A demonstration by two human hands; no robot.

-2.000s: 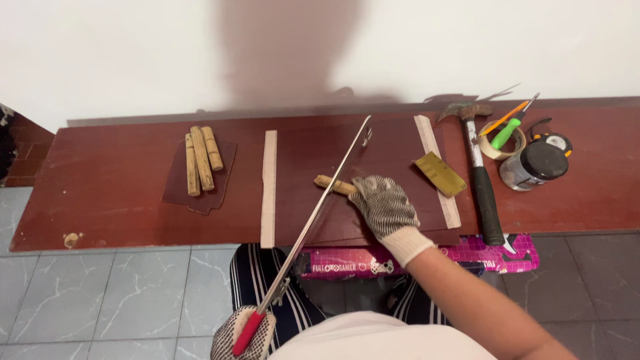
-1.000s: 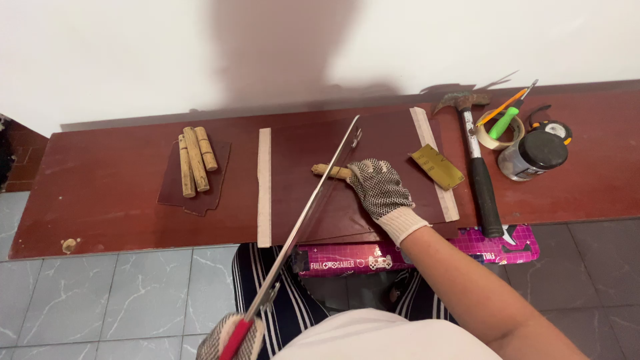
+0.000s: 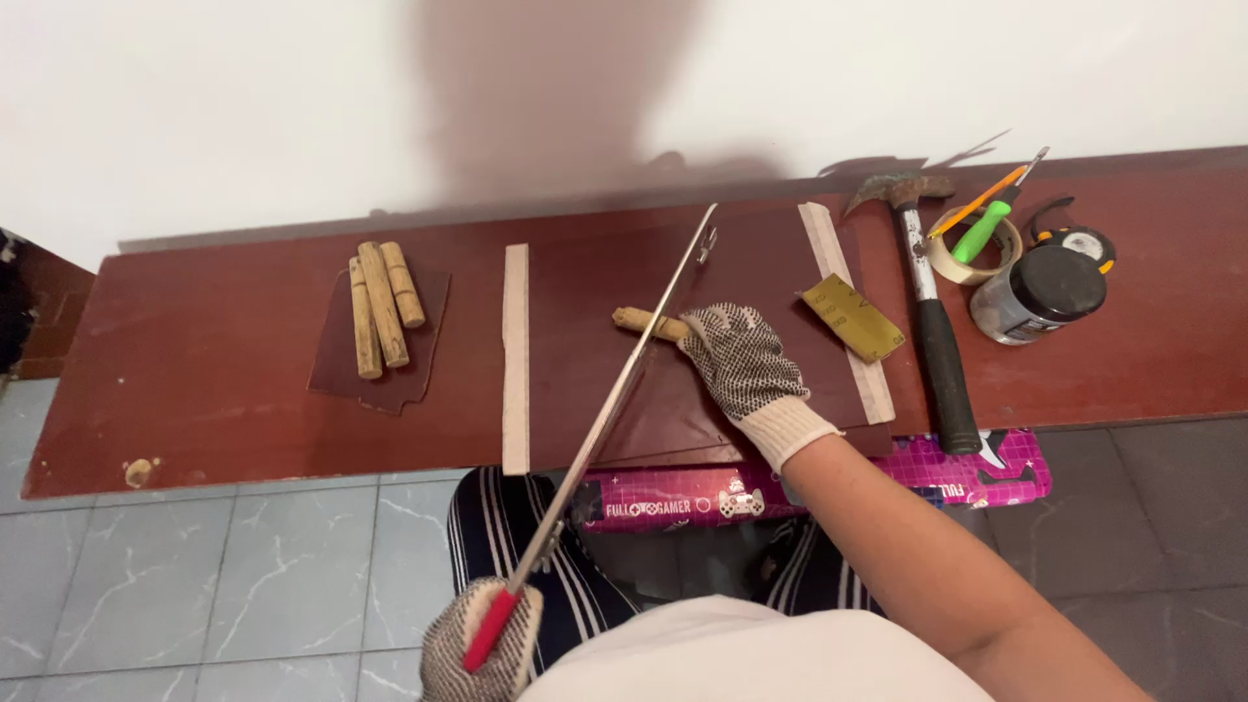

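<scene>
My gloved left hand (image 3: 480,639), at the bottom, grips the red handle (image 3: 492,629) of a hacksaw (image 3: 609,405). Its long metal frame slants up to the right across a short bamboo stick (image 3: 643,322). The stick lies on a dark red board (image 3: 585,283), its right end held down by my gloved right hand (image 3: 746,361). The saw crosses the stick just left of my right fingers; whether its teeth have cut in cannot be told. Off to the left, several cut bamboo pieces (image 3: 382,307) rest on a small dark sheet (image 3: 424,341).
Pale strips (image 3: 517,361) line the board's sides. Right of my right hand are folded sandpaper (image 3: 853,317), a claw hammer (image 3: 941,341), a masking tape roll (image 3: 936,258), a green-handled tool (image 3: 982,232), a black-lidded jar (image 3: 1053,292) and a tape measure (image 3: 1087,244). A white wall (image 3: 244,117) stands behind.
My left hand has drawn the hacksaw back toward me, then pushed it slightly forward again across the stick. My right hand keeps its hold on the stick.
</scene>
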